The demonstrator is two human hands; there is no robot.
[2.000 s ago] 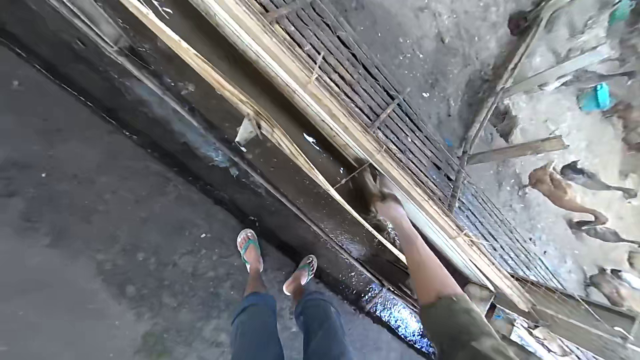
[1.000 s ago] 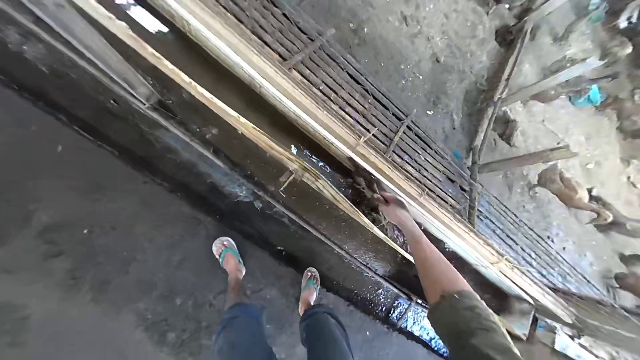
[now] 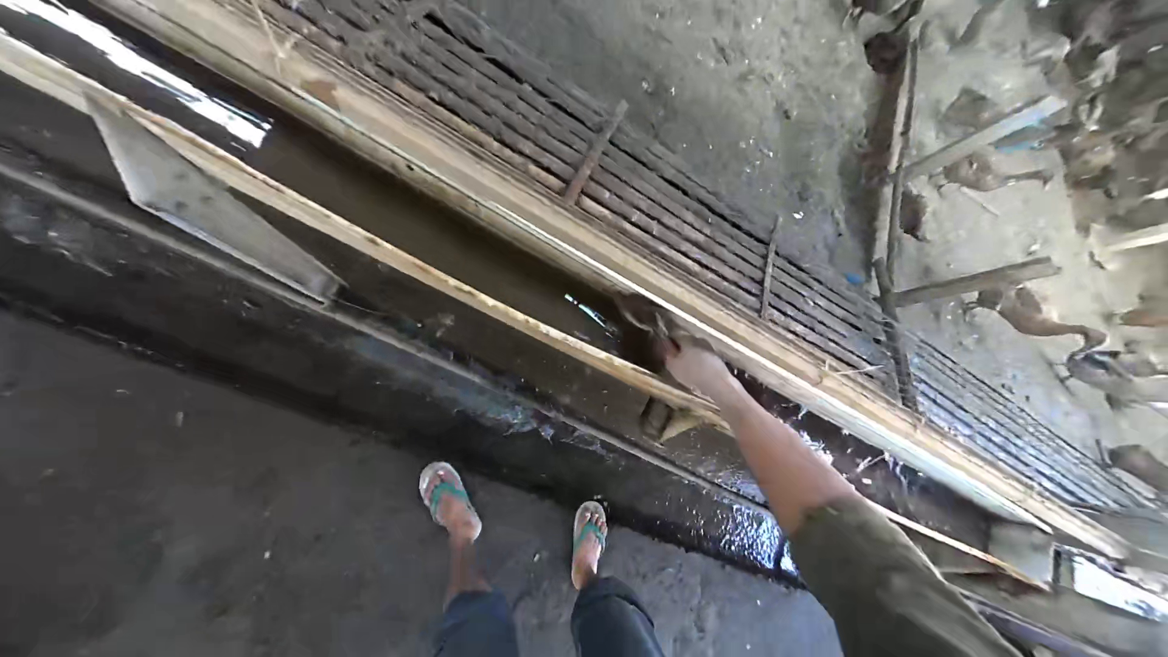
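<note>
My right hand [image 3: 698, 367] reaches down into a long, narrow trough [image 3: 420, 224] of dark water. Its fingers are closed on a dark brown, blurred bundle [image 3: 646, 318], whose kind I cannot tell. This bundle lies against the trough's far side, just beyond my fingertips. Pale wooden rails [image 3: 511, 315] run along both sides of the trough, and my forearm crosses above the near one. My left hand is out of view.
Beyond the trough lies a slatted rack [image 3: 675, 214] with wooden crosspieces. Ducks [image 3: 1031, 315] stand on the ground at the right, past a wooden post frame [image 3: 894, 201]. A grey triangular board [image 3: 205, 196] braces the near rail. My sandalled feet [image 3: 447, 497] are on dark floor.
My right hand stays low in the trough with the brown bundle, which has shifted about in the water. The view has shifted along the trough.
</note>
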